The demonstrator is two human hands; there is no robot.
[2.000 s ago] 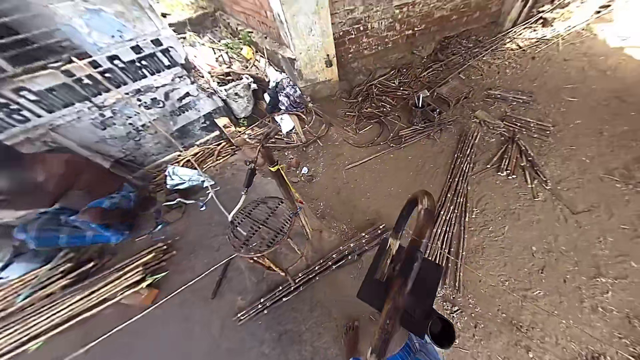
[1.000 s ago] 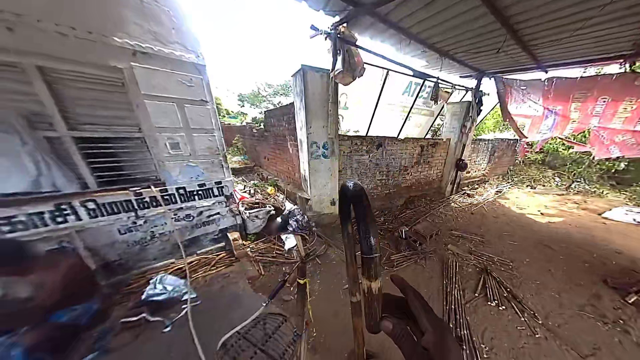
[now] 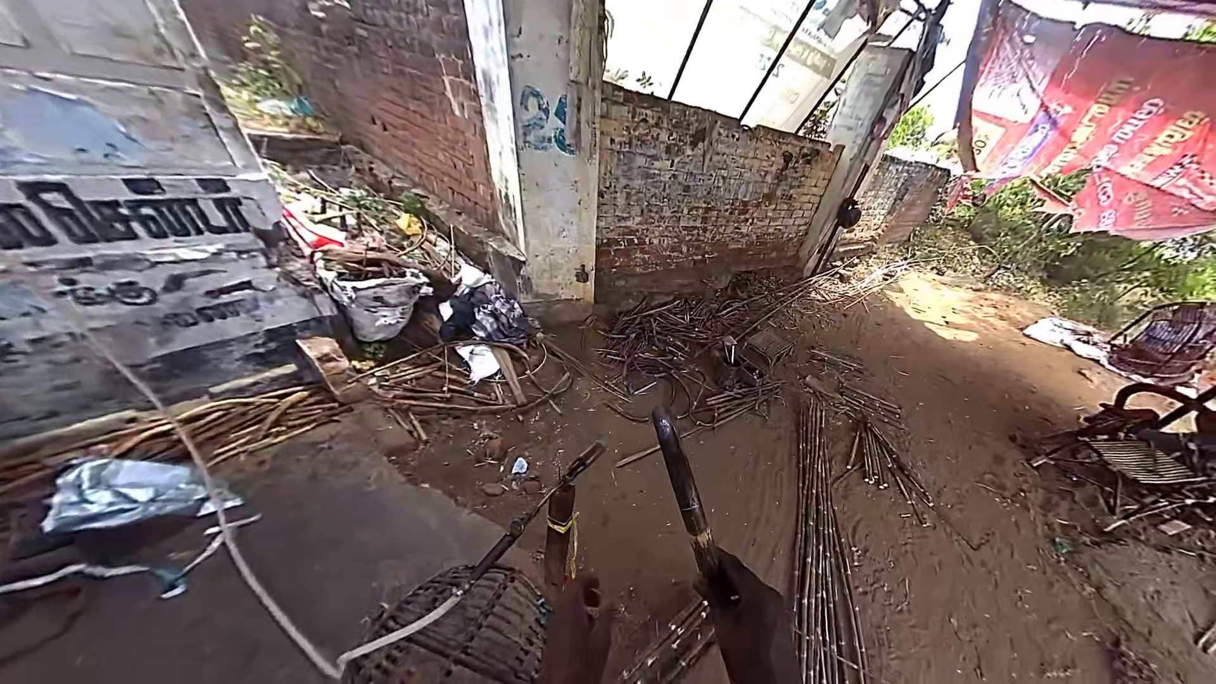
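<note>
My right hand [image 3: 746, 608] is closed around a dark, scorched cane pole [image 3: 682, 484] with a rounded upper end. My left hand [image 3: 578, 632] is raised to its left at the bottom edge; its fingers are dark and blurred, and whether it grips anything is unclear. Just behind it stands a wooden post [image 3: 560, 537] with a yellow tie round it. A torch-like tool with a dark tube [image 3: 513, 537] and a pale hose [image 3: 404, 632] leans beside the post, over a round woven slatted stool or basket [image 3: 456, 636].
Long cane bundles [image 3: 822, 551] lie on the dirt at right, with a heap of cane offcuts [image 3: 684, 332] by the brick wall [image 3: 712, 180]. A stuffed sack [image 3: 375, 299] sits at left. A cane chair frame [image 3: 1145, 461] stands far right. A rope [image 3: 214, 494] crosses the left side.
The view has swung down and to the right since one second ago. The bent cane pole now shows its side and stands lower in my right hand; my left hand has come into view.
</note>
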